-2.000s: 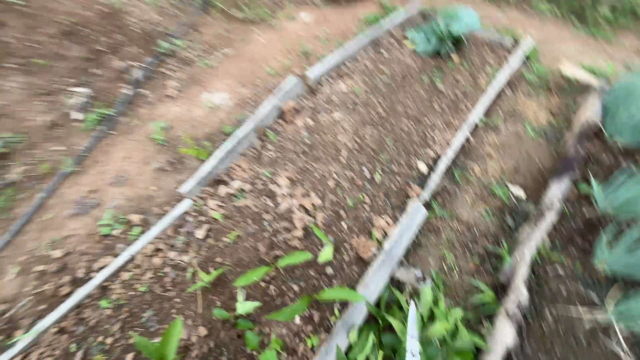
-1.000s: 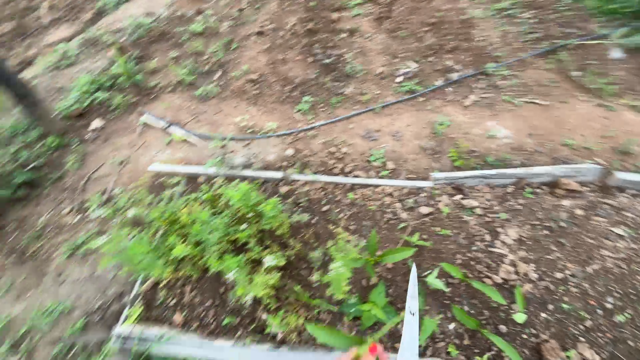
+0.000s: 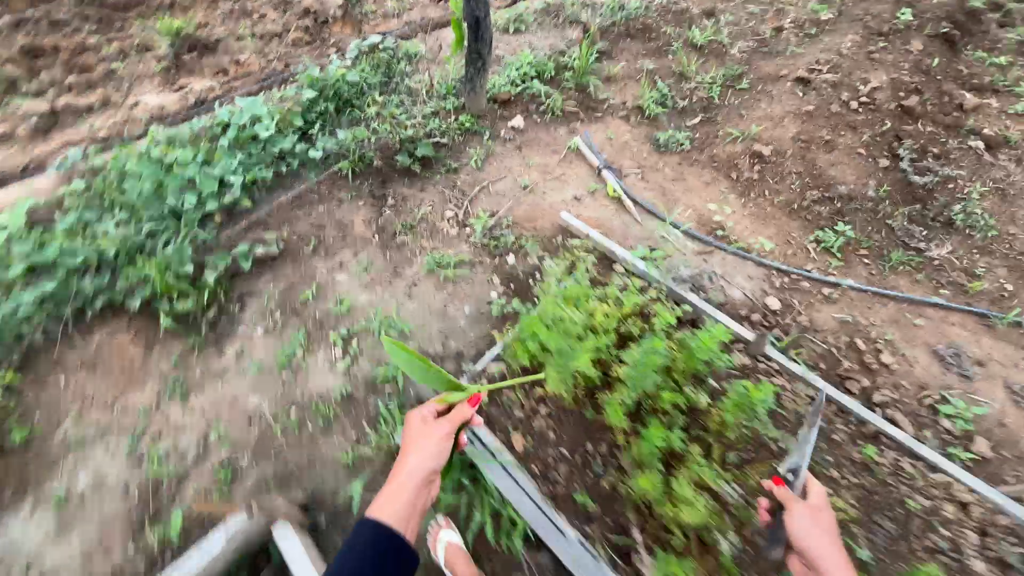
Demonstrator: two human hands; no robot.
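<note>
My left hand [image 3: 432,436] pinches a cut green plant stem [image 3: 512,382] with a long leaf [image 3: 418,364] between thumb and fingers. It is above the end of a grey bed border. In my right hand [image 3: 808,520] is a pointed metal blade [image 3: 806,440], its tip up; its handle is blurred, and I cannot tell whether it is a knife or shears. Low feathery green plants [image 3: 632,360] grow in the soil bed between my hands.
A grey border rail [image 3: 720,316] runs along the bed's far side, with a dark hose [image 3: 800,272] beyond. A leafy vine patch [image 3: 200,184] and a post [image 3: 478,56] stand further off. Grey posts [image 3: 216,548] lie low at left, near my sandalled foot [image 3: 450,544].
Both hands have come into view, the left with a leafy stem. Before, only the blade tip and a bit of a red-nailed finger showed. The view has swung left along the bed.
</note>
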